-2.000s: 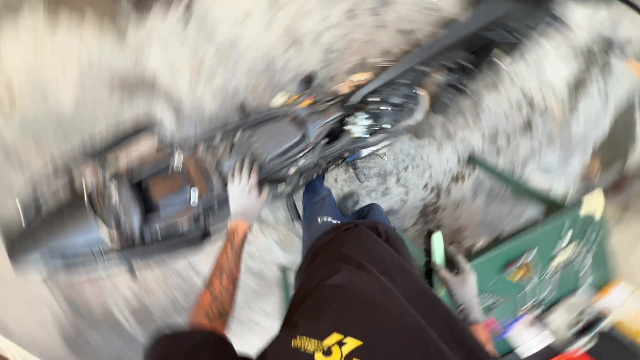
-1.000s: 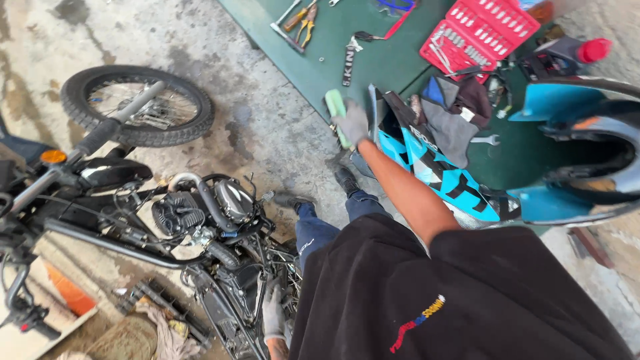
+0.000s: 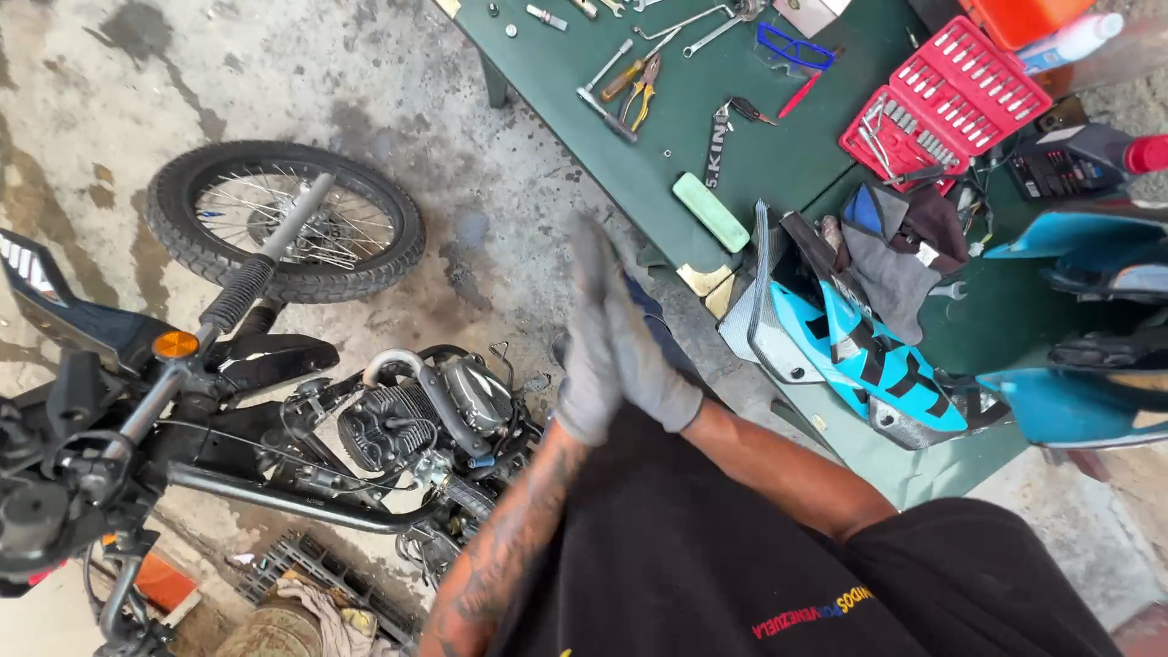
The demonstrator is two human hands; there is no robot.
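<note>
My left hand (image 3: pixel 591 356) and my right hand (image 3: pixel 646 356), both in grey work gloves, are pressed palm to palm in front of my body. The fingers point away from me and blur at the tips. Neither hand shows an object in it. To their left stands a partly stripped motorcycle, its engine (image 3: pixel 392 424) exposed and its spoked front wheel (image 3: pixel 287 222) farther off. Right of my hands, a light green oblong object (image 3: pixel 711 212) lies near the edge of the green table (image 3: pixel 584 100).
Pliers (image 3: pixel 641 94), a hammer (image 3: pixel 606 114), blue safety glasses (image 3: pixel 794 47) and a red socket set (image 3: pixel 949 100) lie on the table. Turquoise motorcycle fairings (image 3: pixel 876 365) overhang its near side. A bucket (image 3: pixel 269 630) stands at the lower left, beside a black plastic crate (image 3: pixel 315 579).
My right hand has let go of the light green object, which now lies on the table. My left hand has left the motorcycle, and both hands have come together.
</note>
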